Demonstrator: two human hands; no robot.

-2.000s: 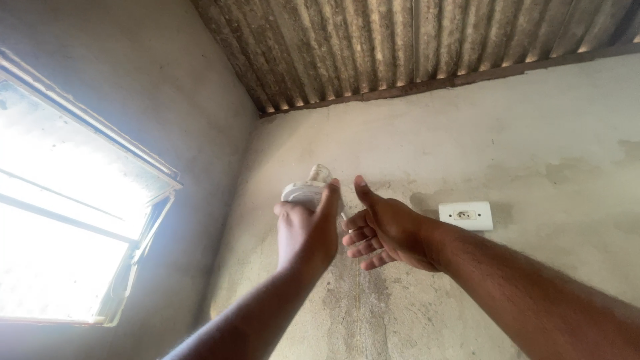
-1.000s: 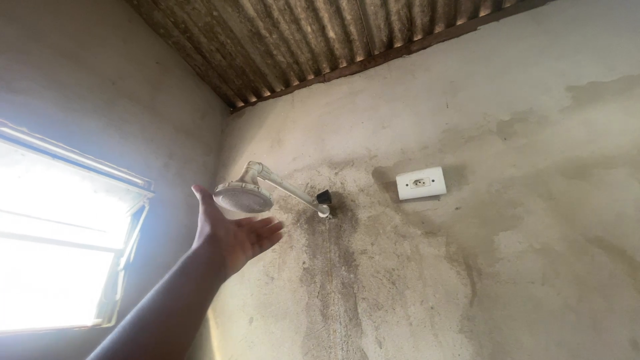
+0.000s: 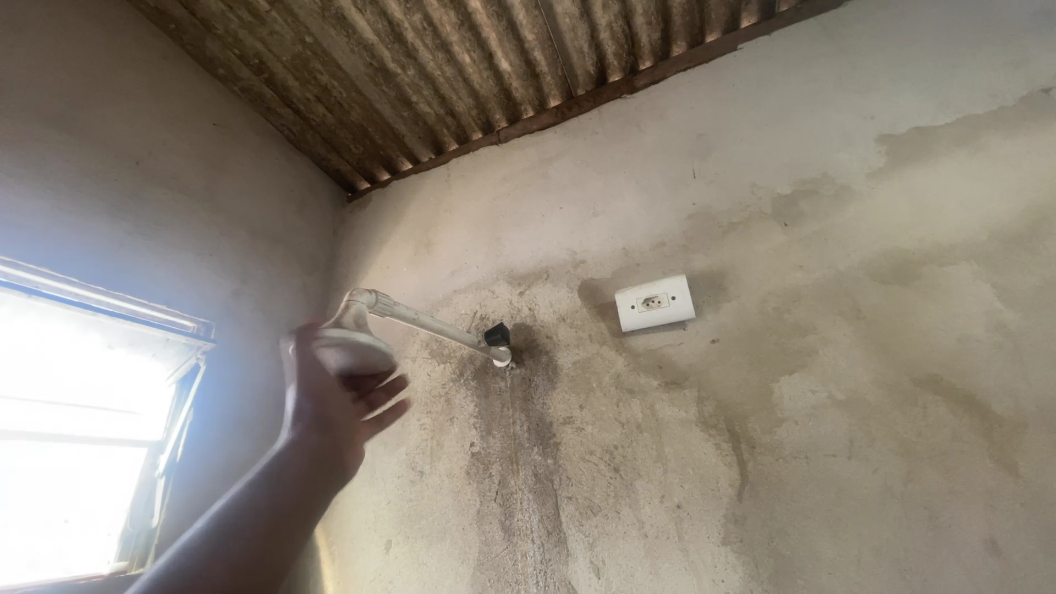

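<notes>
A white plastic shower head [image 3: 355, 350] hangs at the end of a white shower arm [image 3: 433, 323], which slopes down to the wall at a white fitting [image 3: 501, 356]. A small black piece [image 3: 497, 334] sits just above that fitting. My left hand [image 3: 334, 404] is at the shower head, its thumb over the near rim and its fingers spread below and behind it; the hand is blurred, and whether it grips the head cannot be told. My right hand is out of view.
A white wall socket [image 3: 656, 304] is fixed to the stained plaster wall [image 3: 825, 396], right of the shower arm. An open-framed bright window [image 3: 91, 421] is at the left. Corrugated roofing [image 3: 462, 74] lies overhead, with a dark beam [image 3: 577, 103] along the wall's top.
My right hand, near the shower head two seconds ago, has left the view. My left hand, beside and below the head one second ago, now overlaps its near rim.
</notes>
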